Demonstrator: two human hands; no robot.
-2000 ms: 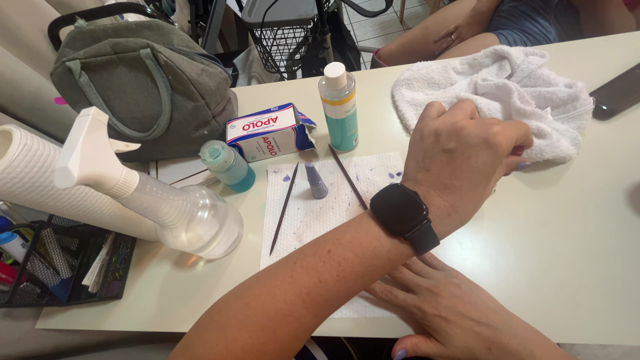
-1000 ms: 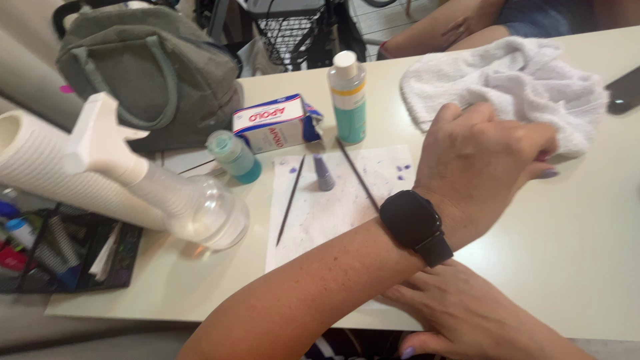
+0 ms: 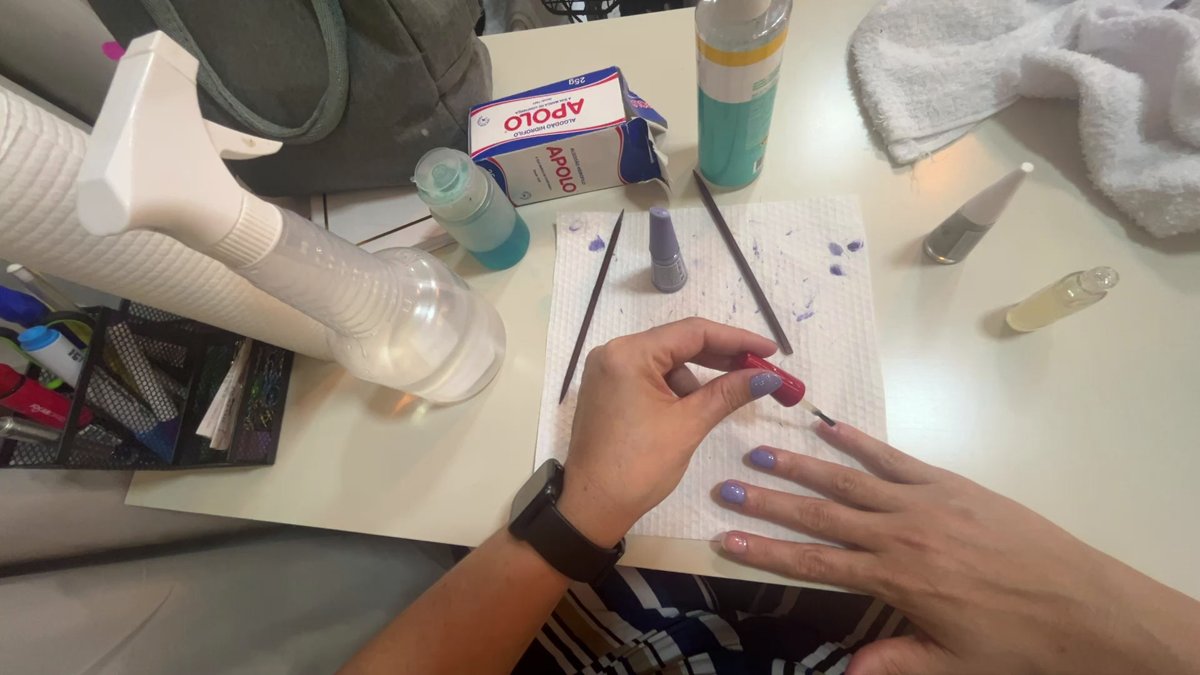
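My left hand (image 3: 656, 412), with a black watch on its wrist, pinches the red cap of a nail polish brush (image 3: 774, 379). The dark brush tip meets the little fingertip of my right hand (image 3: 900, 534). That hand rests palm down with fingers spread, partly over a white paper towel (image 3: 712, 506). Its middle and ring nails are lilac; the index nail looks pale. On the stained paper stand a small lilac nail polish bottle (image 3: 667, 258) and, lying either side, two dark slim sticks (image 3: 592, 305) (image 3: 745, 267).
A spray bottle (image 3: 412, 319), paper roll (image 3: 187, 253), blue-liquid bottle (image 3: 478, 216) and cotton box (image 3: 567, 131) stand left and behind. Right are a grey-white bottle (image 3: 970, 220), a yellowish vial (image 3: 1059, 300) and a white towel (image 3: 994, 75). A tall teal bottle (image 3: 741, 122) stands behind the paper.
My left hand has come back from beside the white towel to above the paper, now holding the red-capped brush. My right hand's spread fingers now show from beneath the left arm. The view is closer.
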